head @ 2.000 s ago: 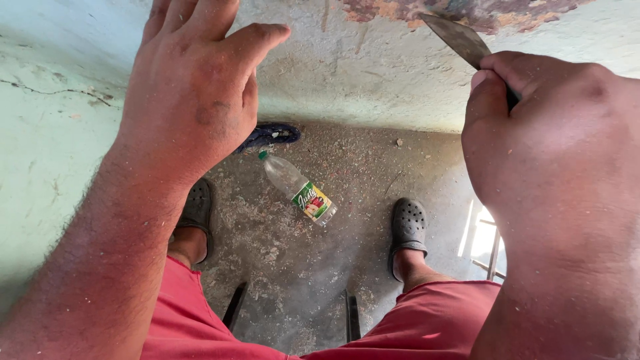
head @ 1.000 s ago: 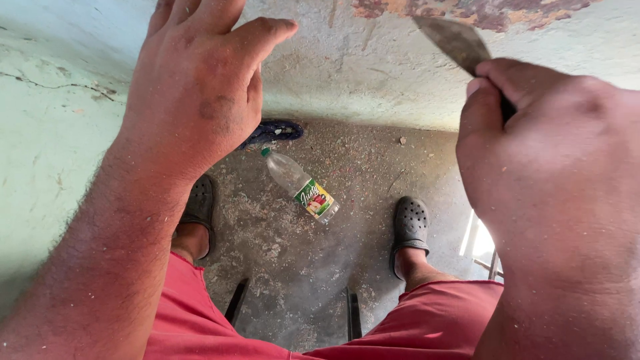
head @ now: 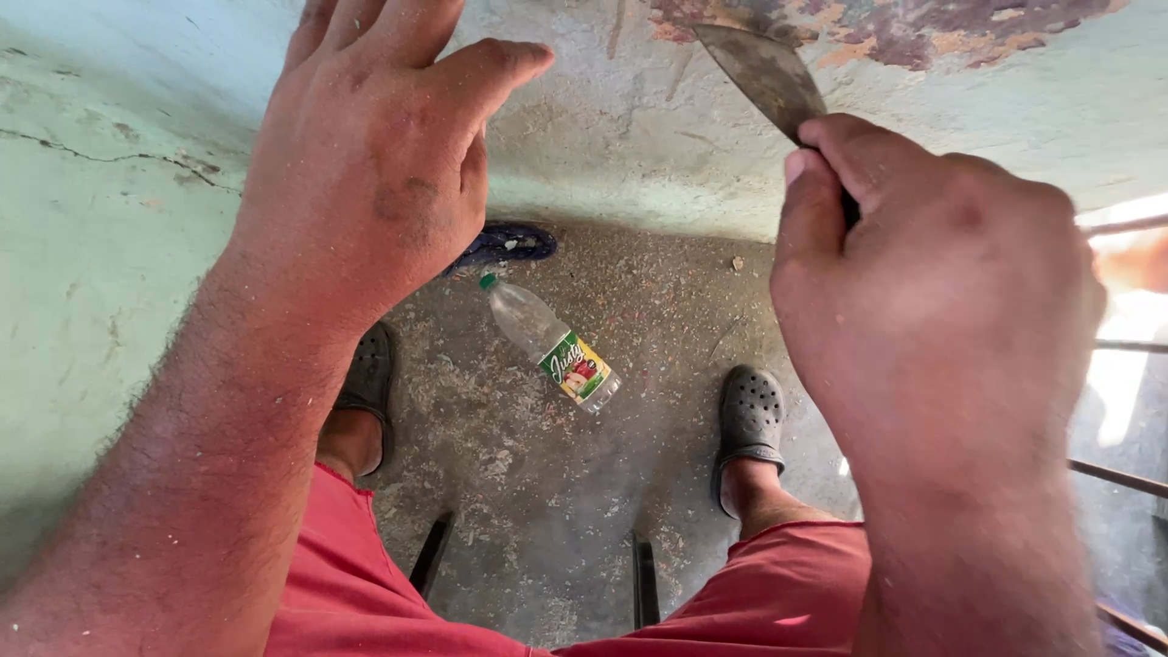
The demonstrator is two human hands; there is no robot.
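Note:
My right hand (head: 940, 265) is closed round the dark handle of a putty knife (head: 766, 78). The worn metal blade points up and left, its tip at the edge of a patch of flaked paint (head: 903, 27) on the pale wall (head: 584, 119). At the upper left, my left hand (head: 383, 146) is raised in front of the wall with thumb and fingers apart and no object visible in it. Its fingertips run out of the top of the view, so whether they touch the wall cannot be told.
A clear plastic bottle (head: 547, 338) with a green cap lies on the chip-strewn floor (head: 511, 474) between my feet in dark clogs (head: 753, 411). Dark blue fabric (head: 511, 245) lies at the wall's foot. Metal bars (head: 1127, 479) stand at the right. A crack (head: 119, 157) crosses the left wall.
The putty knife and my right hand have shifted slightly along the wall near the flaked patch. My left hand stays raised in about the same place.

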